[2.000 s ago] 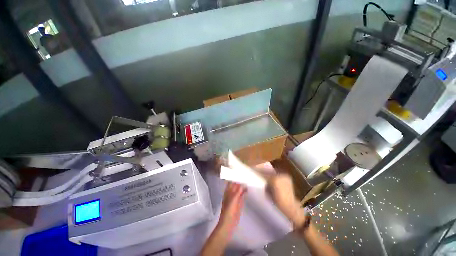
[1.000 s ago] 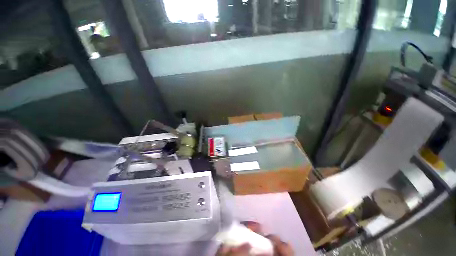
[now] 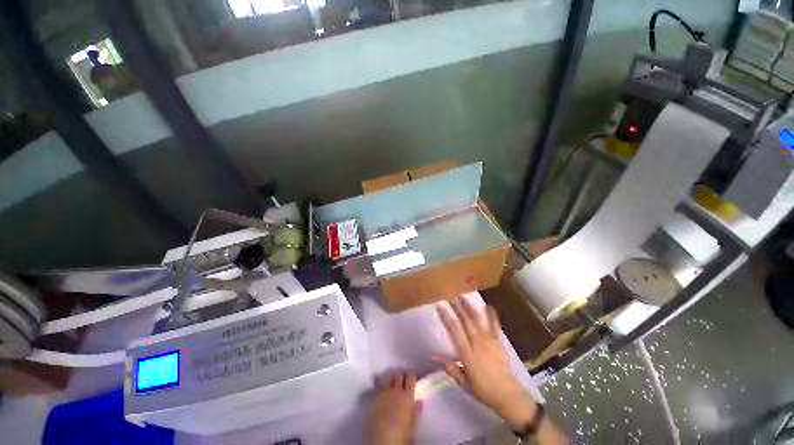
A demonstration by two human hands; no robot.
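Observation:
A small white bundle of cut strips [image 3: 432, 385] lies on the white bench between my hands. My left hand [image 3: 393, 407] is at its left end, with the fingers curled against it. My right hand [image 3: 477, 355] is over the bench at its right end, fingers spread, thumb close to the bundle. Two cut strips [image 3: 399, 262] lie apart in the catch tray [image 3: 448, 242] at the outlet of the benchtop strip cutting machine [image 3: 244, 361], whose screen is lit blue.
A cardboard box [image 3: 448, 280] supports the catch tray. A blue plastic tray [image 3: 96, 421] is at the lower left. At the right, a wide white web [image 3: 640, 191] runs from a roll up to another machine. White scraps litter the floor [image 3: 649, 365].
The strips, first held up off the bench, are now down on it. My right hand has opened and spread. Two strips now show in the catch tray, as one second ago.

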